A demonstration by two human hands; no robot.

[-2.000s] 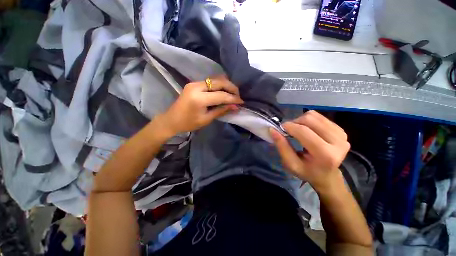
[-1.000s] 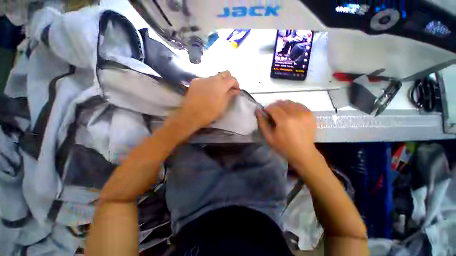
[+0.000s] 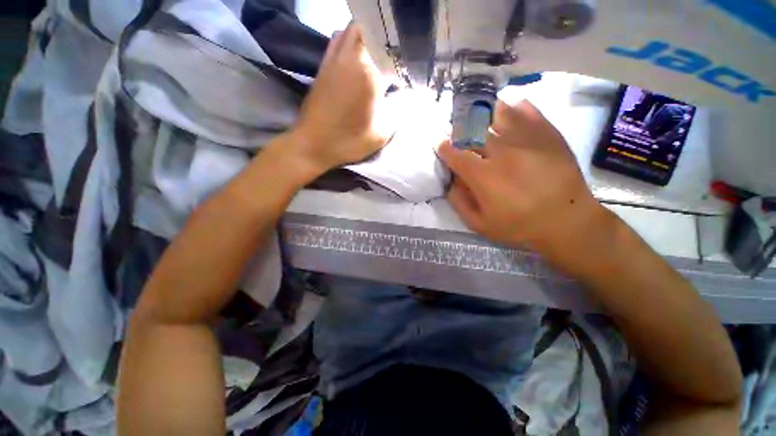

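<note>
A light grey garment panel with dark bands lies under the lit needle area of the sewing machine. My left hand lies on the cloth left of the needle, fingers pointing up and away; its fingertips are partly lost in glare. My right hand is right of the needle, with thumb and fingers on the cloth edge near the presser foot. The machine's metal parts partly hide its fingers. The rest of the garment runs left off the table in folds.
A smartphone with a lit screen lies on the machine bed. Right of it is a dark and silver metal piece with a red item. A printed ruler runs along the table front. Cloth is heaped at left and below the table.
The cloth edge and both hands have moved from above the lap, forward onto the machine bed by the needle. The view has shifted, and the machine head now fills the top.
</note>
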